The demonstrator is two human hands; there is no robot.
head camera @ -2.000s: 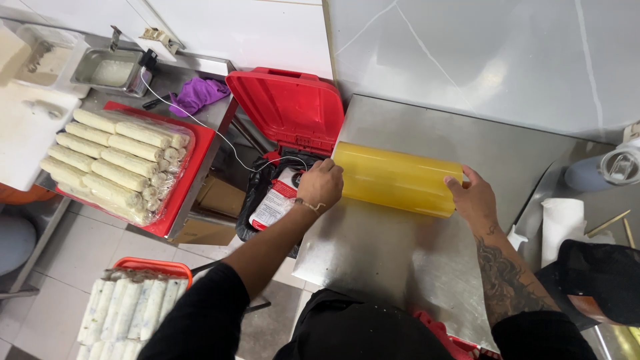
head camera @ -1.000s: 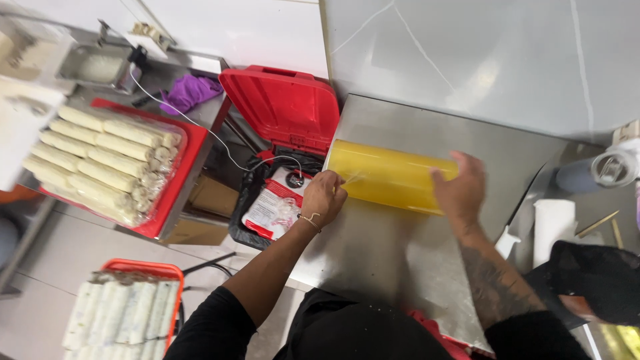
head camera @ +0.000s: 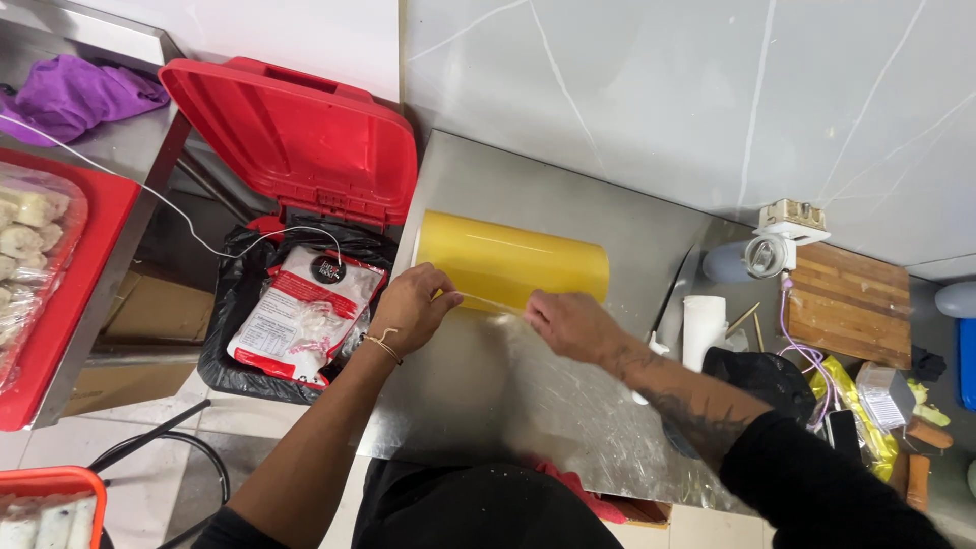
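Note:
A large yellow roll of plastic film (head camera: 511, 255) lies on the stainless steel table (head camera: 457, 412). Close to its left end, my left hand (head camera: 415, 305) pinches the film's loose edge (head camera: 488, 303) between thumb and fingers. My right hand (head camera: 572, 324) grips the same thin edge near the roll's lower right side. Between both hands the clear film stretches in a narrow, gathered strip, just in front of the roll. How far the film has come off the roll cannot be told.
Left of the table stands a red-lidded bin (head camera: 305, 145), lid up, with a printed bag (head camera: 305, 313) inside. A red tray (head camera: 91, 221) of wrapped rolls sits farther left. Paper roll (head camera: 703, 332), knife (head camera: 675, 286) and wooden board (head camera: 846, 305) lie at the right.
My right hand has left the right end of the yellow roll and moved left and toward me, closer to my left hand. The view has shifted right.

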